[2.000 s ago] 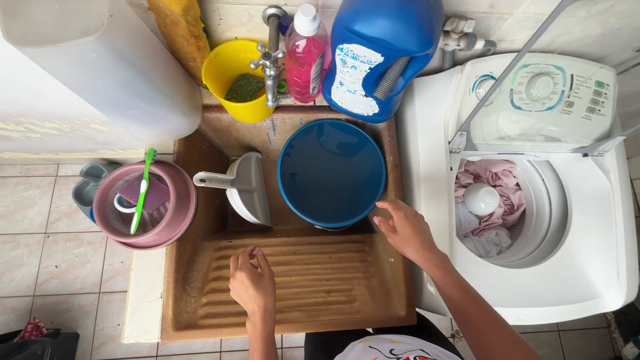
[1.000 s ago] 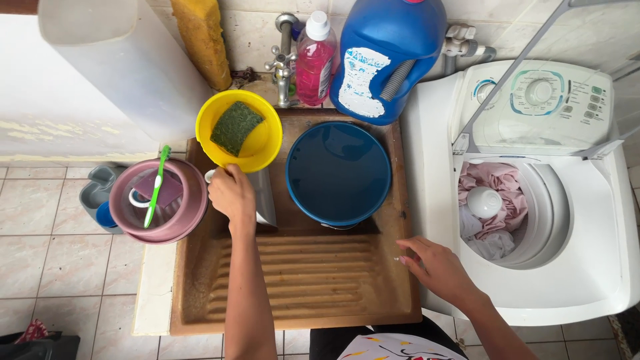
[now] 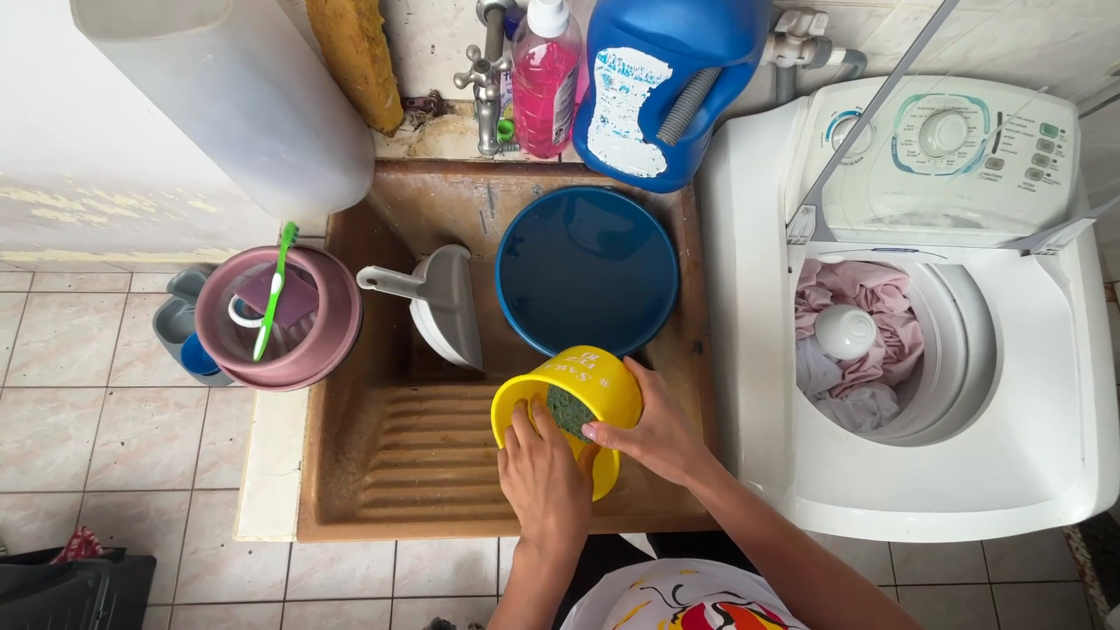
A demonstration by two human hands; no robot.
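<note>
My right hand (image 3: 654, 429) grips the side of a yellow plastic pot (image 3: 612, 385), tilted over the ridged washboard of the brown sink (image 3: 420, 525). The fingers of my left hand (image 3: 547, 477) reach inside the pot's mouth, beside a green scouring sponge (image 3: 569, 409); whether they hold it cannot be told. Just beyond the pot, a blue basin of water (image 3: 586, 267) stands in the sink. To its left lies a grey-white dustpan-shaped scoop (image 3: 448, 306) with its handle toward the sink's left wall.
A pink bowl (image 3: 341, 324) with a green-and-white toothbrush (image 3: 276, 293) stands at the sink's left edge. Behind the sink are a tap (image 3: 486, 96), a pink liquid bottle (image 3: 544, 87) and a blue jug (image 3: 709, 44). The open washing machine (image 3: 761, 350) at right holds laundry (image 3: 884, 324).
The yellow pot has come from the back left of the sink to its front, tilted. My right hand, free before, now holds it; my left hand has moved from its rim into its mouth.
</note>
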